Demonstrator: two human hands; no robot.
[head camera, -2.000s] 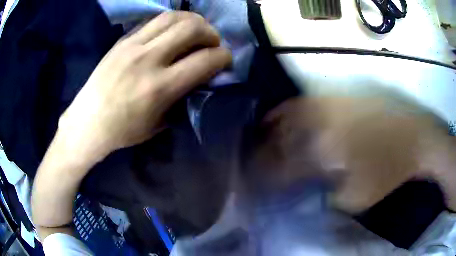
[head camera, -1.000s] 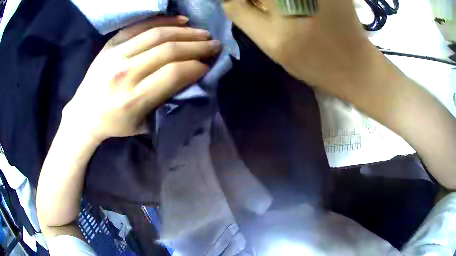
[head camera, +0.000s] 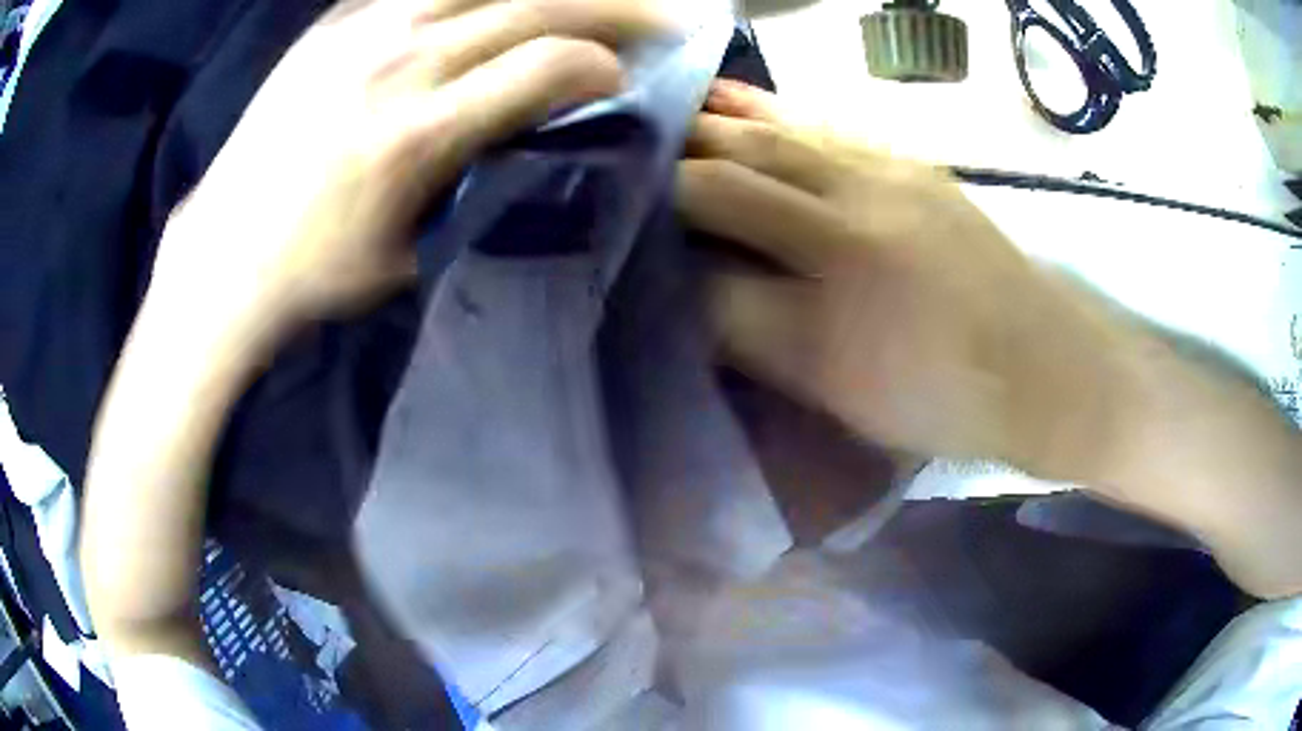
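A grey knit panel (head camera: 500, 414) hangs from between my hands toward my lap, with a dark fold near its top. Black knit fabric (head camera: 86, 243) is heaped at the left and also shows behind the grey piece. My left hand (head camera: 414, 129), bare and slightly blurred, grips the cloth at the top centre-left. My right hand (head camera: 843, 271), bare and blurred, holds the right edge of the cloth with its fingertips close to my left hand. The needle area is not visible.
A ribbed brass-coloured knob (head camera: 915, 43) stands on the white machine table (head camera: 1142, 271) at the top. Black-handled scissors (head camera: 1078, 64) lie to its right. A blue perforated basket (head camera: 257, 628) is below at the left. Printed scale marks show faintly near the right wrist.
My right hand has come back from the top near the knob to the right side of the cloth, uncovering the scissors. My left hand has moved up. The grey panel is spread wider.
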